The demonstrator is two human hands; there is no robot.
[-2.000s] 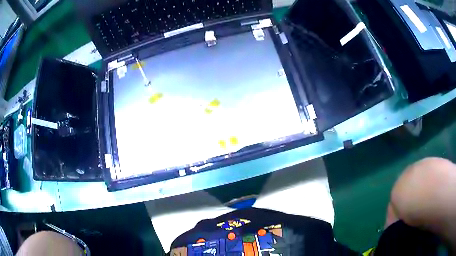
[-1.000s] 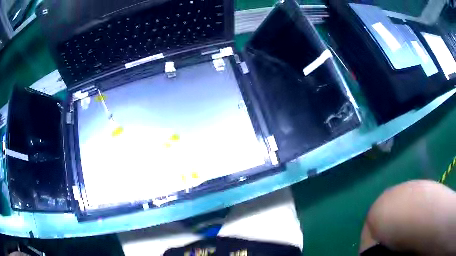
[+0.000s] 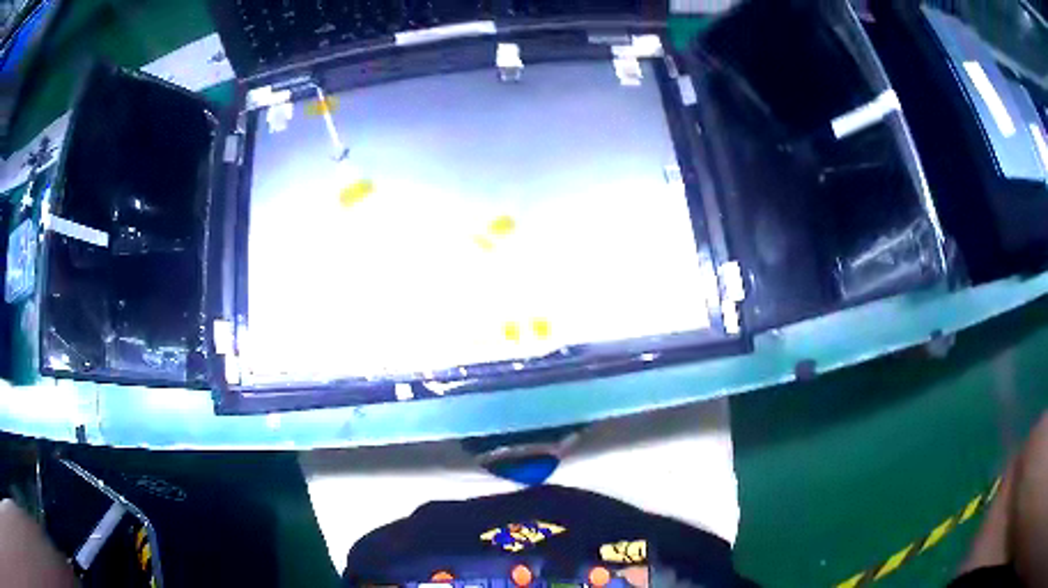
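Observation:
An opened laptop lies on the bench. Its lid, a silver panel [image 3: 460, 149] in a black frame, lies flat nearest me, washed out by glare. Yellow tape pieces [image 3: 357, 192] sit on the panel at the upper left, middle and lower middle. A short thin cable [image 3: 329, 122] runs down from the panel's upper left corner. The black keyboard base [image 3: 345, 25] is beyond the seam, cut off by the top edge. White tabs [image 3: 509, 62] sit along the seam and frame. Neither of my hands is in view. Bare skin shows at both lower edges; which body part is unclear.
Glossy black screens with white strips lie left [image 3: 129, 230] and right [image 3: 804, 195] of the lid. A dark stack with pale sheets [image 3: 986, 103] is farther right. The teal bench edge [image 3: 552, 385] curves in front. Yellow-black floor tape [image 3: 919, 551] shows lower right.
The camera view has swung right, then back left. The bare skin at the right now shows only at the frame's edge. The lid, tape pieces and cable look unchanged.

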